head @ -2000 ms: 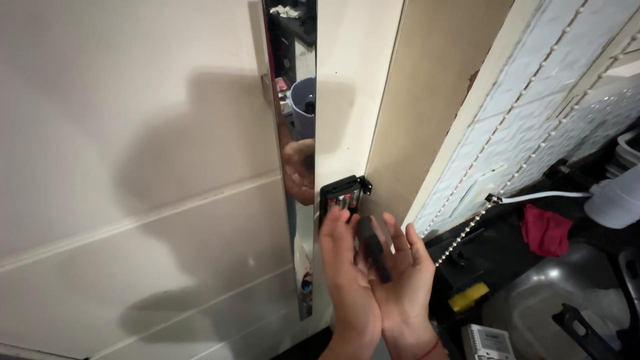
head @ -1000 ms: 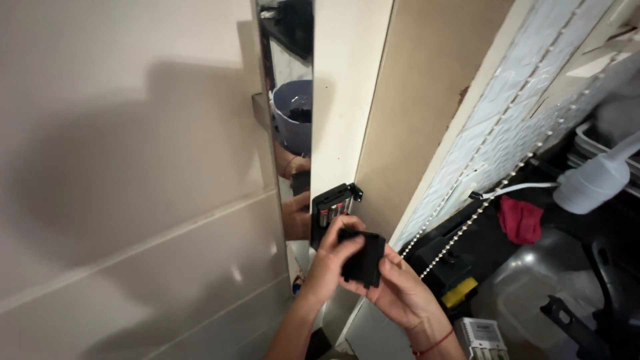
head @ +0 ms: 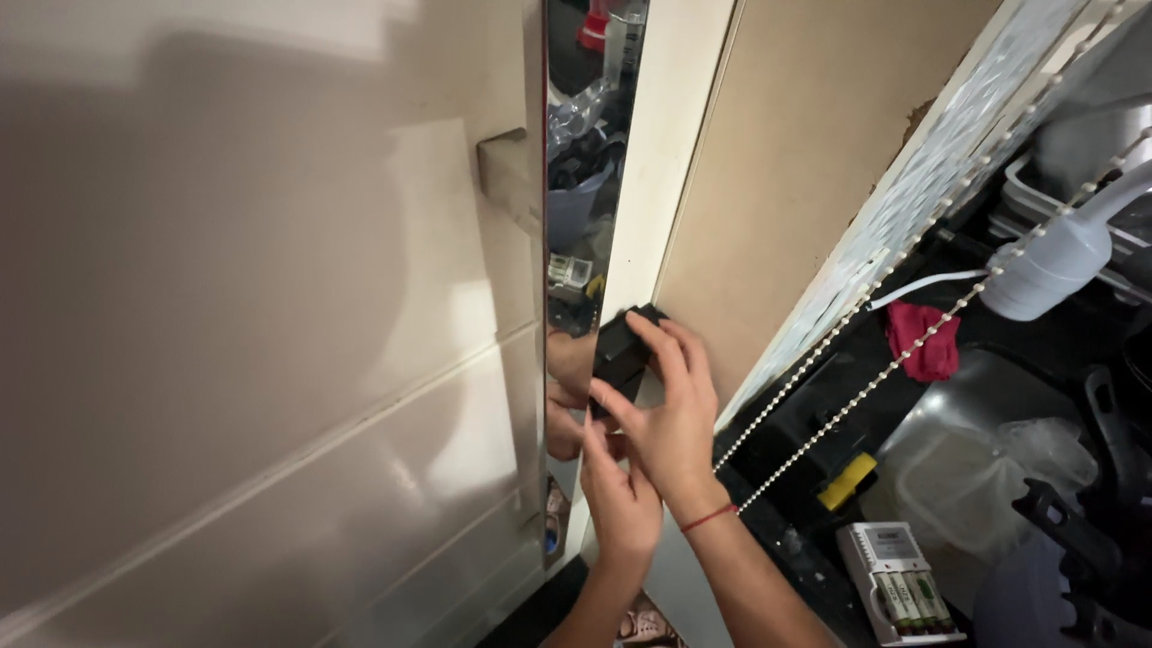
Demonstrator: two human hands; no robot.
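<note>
A black plastic box (head: 623, 346) is fixed on the white door frame beside the mirror strip (head: 585, 216). The fingers of my right hand (head: 675, 405) grip it, the index finger on its upper part and the thumb at its lower edge. Just below, my left hand (head: 621, 495) has its fingertips at the box's lower end; whether they hold anything is hidden. The batteries inside the box do not show, as a black cover lies over its front. My right wrist wears a red string bracelet (head: 708, 518).
At right, beaded chains (head: 886, 369) hang before a steel sink (head: 954, 396). A battery charger with cells (head: 900, 580), a yellow object (head: 847, 481), a red cloth (head: 924, 340) and a white cylindrical fitting (head: 1044, 270) are nearby. Tiled wall (head: 270, 360) stands left.
The black cover, held in both hands a second ago, is now on the front of the box, where batteries showed before. My right hand has moved up onto the box.
</note>
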